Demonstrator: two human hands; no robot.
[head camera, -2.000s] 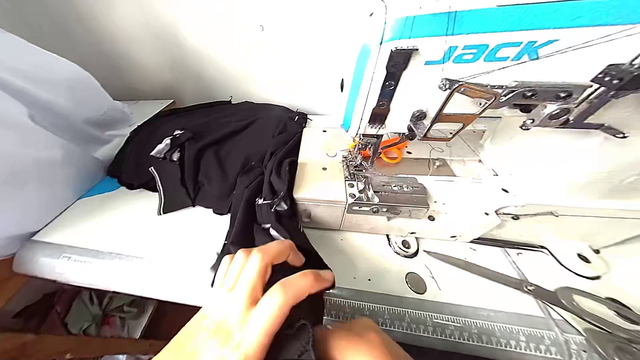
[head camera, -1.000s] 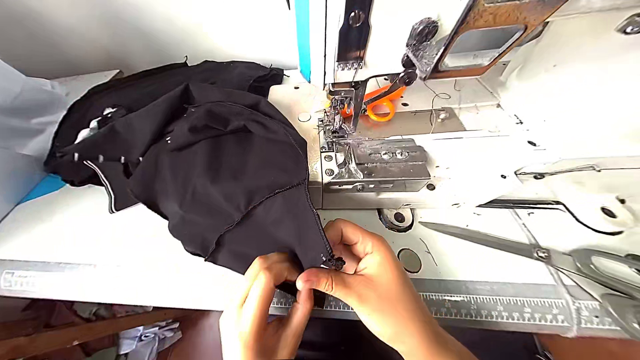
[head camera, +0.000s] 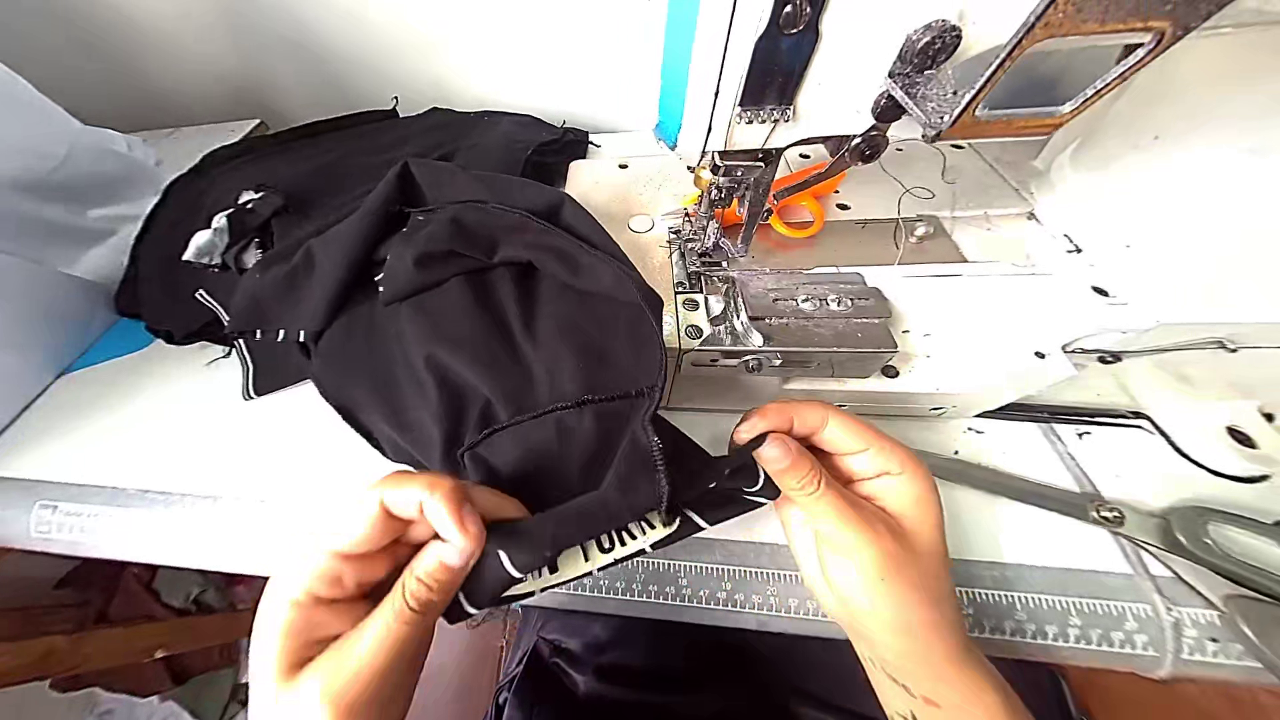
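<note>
A black fabric garment (head camera: 480, 330) with overlocked seams spreads over the white machine bed, left of the presser foot (head camera: 715, 225). My left hand (head camera: 390, 580) pinches one end of its lower edge between thumb and fingers. At the other end of that edge, my right hand (head camera: 850, 500) grips the cloth between thumb and forefinger. A light printed band with dark letters (head camera: 600, 550) and short white stripes show between the hands. The cloth is not under the presser foot. Behind the garment lies more black fabric (head camera: 330, 170), and a black piece with white trim (head camera: 262, 368) sticks out at its left.
Large metal scissors (head camera: 1105, 513) lie at the right, with a ruler tape (head camera: 720, 585) along the front edge. Orange-handled snips (head camera: 797, 215) lie behind the sewing machine's needle area. White sheeting (head camera: 70, 220) hangs at the left. Fabric scraps (head camera: 120, 625) sit below the table.
My hands were close together on the fabric edge one second ago; now they are apart, with the edge stretched between them. The printed band has come into sight. The view has moved nearer the machine.
</note>
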